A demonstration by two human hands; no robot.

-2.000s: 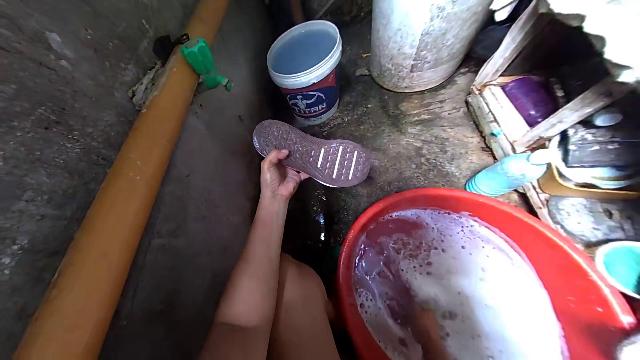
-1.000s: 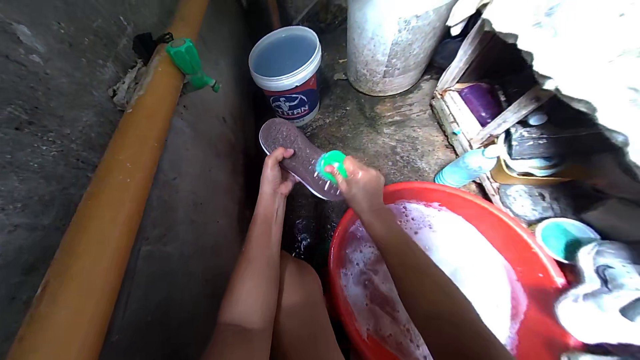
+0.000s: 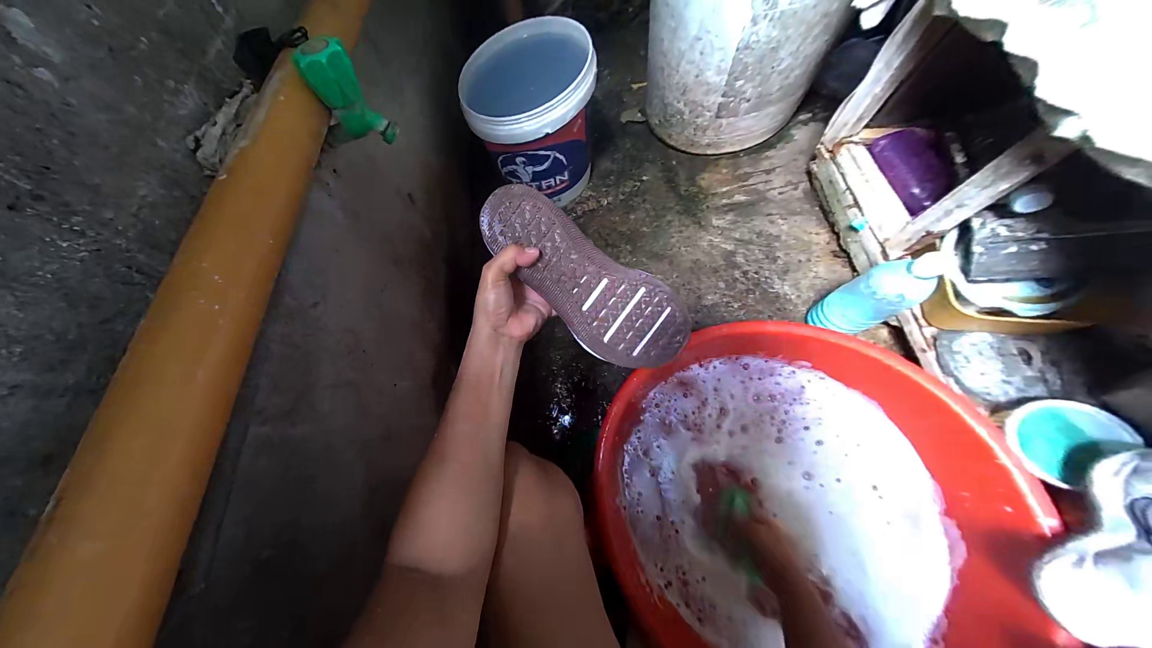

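My left hand (image 3: pixel 511 292) grips a wet mauve shoe (image 3: pixel 585 279) near its middle, the patterned sole with white bars turned up toward me. One end of the shoe overlaps the rim of a red plastic basin (image 3: pixel 976 450) in view. Foamy, soapy water (image 3: pixel 846 477) fills the basin. Blurred and partly under the foam, my right hand (image 3: pixel 751 531) is in this water with a green scrub brush (image 3: pixel 736 504), whose shape is mostly hidden.
Behind the shoe stands a paint bucket (image 3: pixel 540 121) full of water. A large whitish drum (image 3: pixel 738 72) is farther back. An orange pipe (image 3: pixel 189 324) and green bottle (image 3: pixel 337 85) line the left wall. At right are a blue bottle (image 3: pixel 873 297), wooden frame (image 3: pixel 972 193) and small tub (image 3: pixel 1062 441).
My right hand has moved from the shoe's sole down into the basin water, with the green brush. My left hand still holds the shoe, sole up.
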